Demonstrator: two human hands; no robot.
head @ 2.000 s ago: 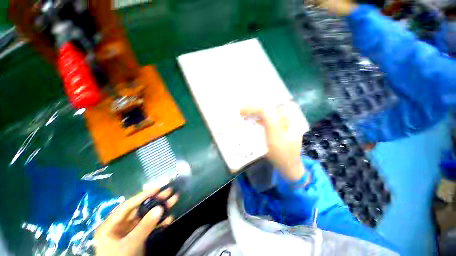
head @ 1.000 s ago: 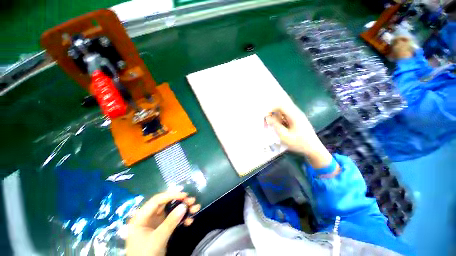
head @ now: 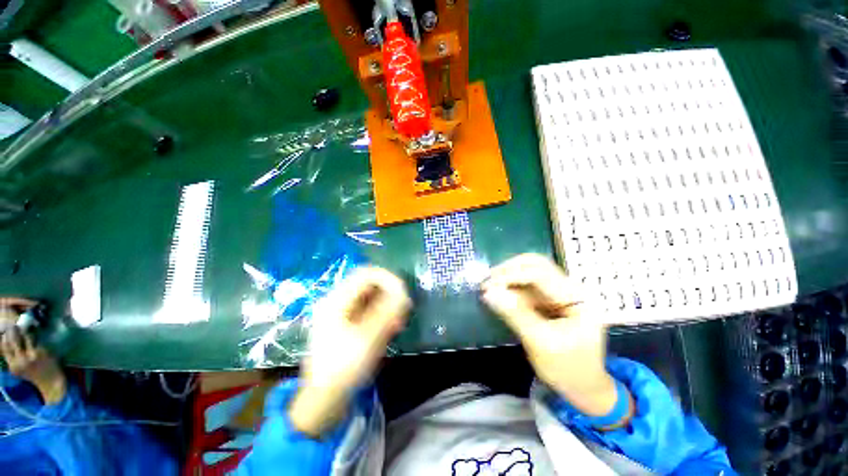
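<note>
My left hand is blurred, its fingers curled, just left of the gridded strip; whether it holds anything is hidden. My right hand is bent with fingertips together at the strip's right side; a thin dark line shows at its fingers, too blurred to name. The press fixture's orange base stands beyond the strip, its red handle lowered over the black nest. The white parts tray with rows of small dark marks lies at the right.
Blue film and crinkled clear plastic lie left of the fixture. A longer white strip and a white card lie further left. Black round pieces dot the bench. A neighbour's hands are at far left, a blister tray at lower right.
The view has swung left. My right hand has left the tray and is near the gridded strip, facing my left hand. The black housing seen in my left hand is no longer clearly visible.
</note>
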